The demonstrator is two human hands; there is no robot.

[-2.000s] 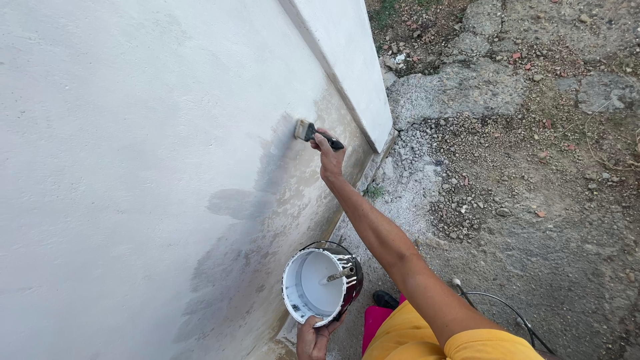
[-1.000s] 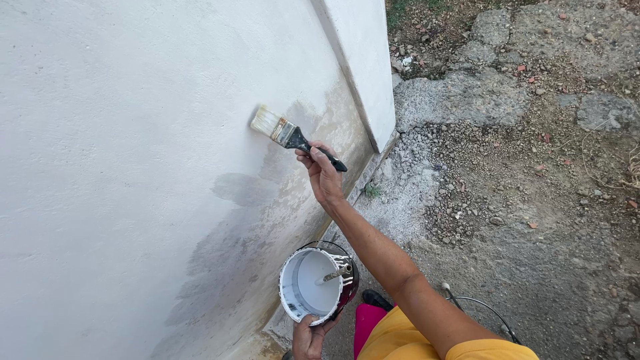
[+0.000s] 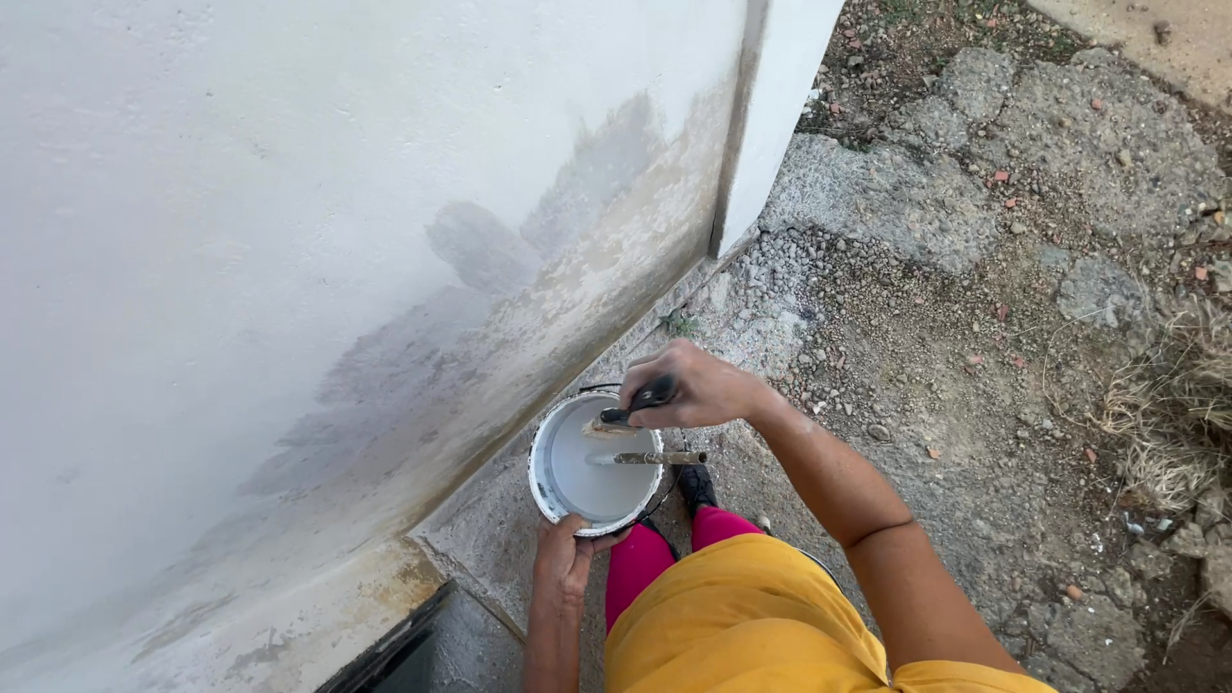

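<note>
My right hand (image 3: 688, 385) grips the dark handle of a paintbrush (image 3: 621, 414) over the bucket, and the bristles point down at the white liquid inside. The round bucket (image 3: 546, 481) has a white rim with drips and a thin wire handle. My left hand (image 3: 568, 553) holds it by the near side of the rim. A stick (image 3: 664, 458) leans out of the liquid across the right side of the rim. On the left stands a white wall (image 3: 289, 192) with grey damp-looking patches (image 3: 481, 245) and a stained, flaking lower part.
A white wall projection (image 3: 775, 115) juts out at the top. Rough concrete and gravel (image 3: 924, 375) cover the ground to the right, with dry grass (image 3: 1174, 414) at the far right. A dark-framed opening (image 3: 395, 645) is at the bottom left. My dark shoe (image 3: 695, 486) is beside the bucket.
My right hand has brought the brush from the wall back to the bucket. My left hand still holds the bucket.
</note>
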